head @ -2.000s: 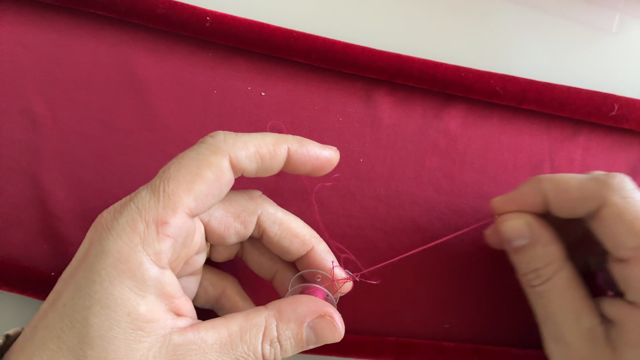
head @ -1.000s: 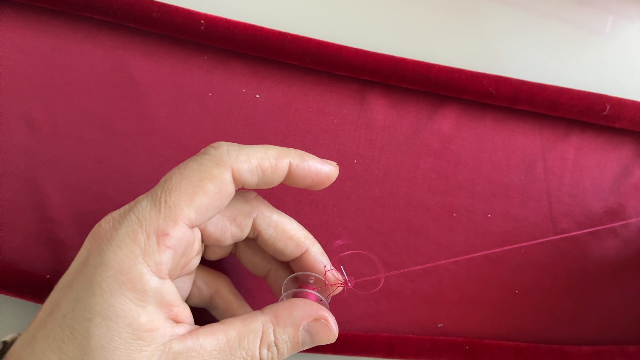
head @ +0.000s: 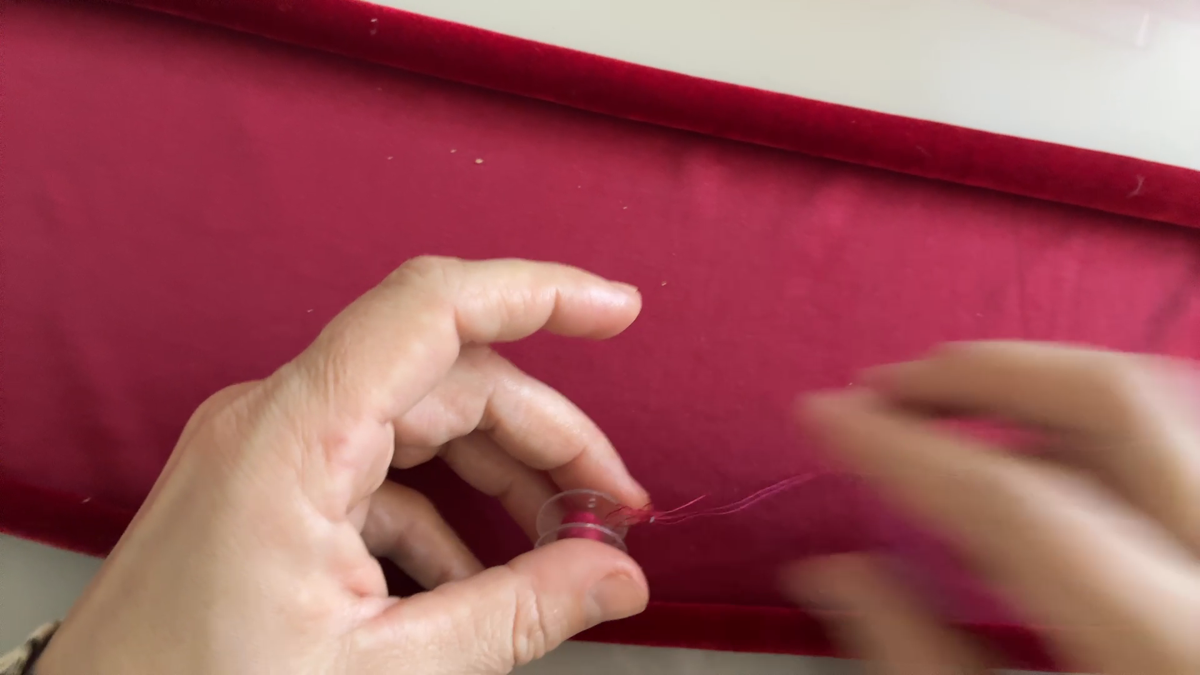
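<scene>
My left hand (head: 375, 450) pinches a clear plastic bobbin (head: 582, 517) wound with magenta thread between thumb and middle finger, its index finger raised. A small tangle of magenta thread (head: 647, 515) lies at the middle fingertip beside the bobbin. From there loose thread strands (head: 741, 504) run right toward my right hand (head: 1022, 487), which is blurred by motion. A blurred magenta patch shows between the right hand's fingers; what it is cannot be made out.
Under both hands lies a length of dark pink fabric (head: 281, 187) with a rolled red velvet edge (head: 731, 98) along the top and another along the bottom. Small light specks dot the cloth. A pale surface (head: 937, 56) shows beyond it.
My right hand was in view at the right, left the frame, and is back now, blurred. The thread, taut before, now hangs slack. My left hand keeps its hold on the bobbin.
</scene>
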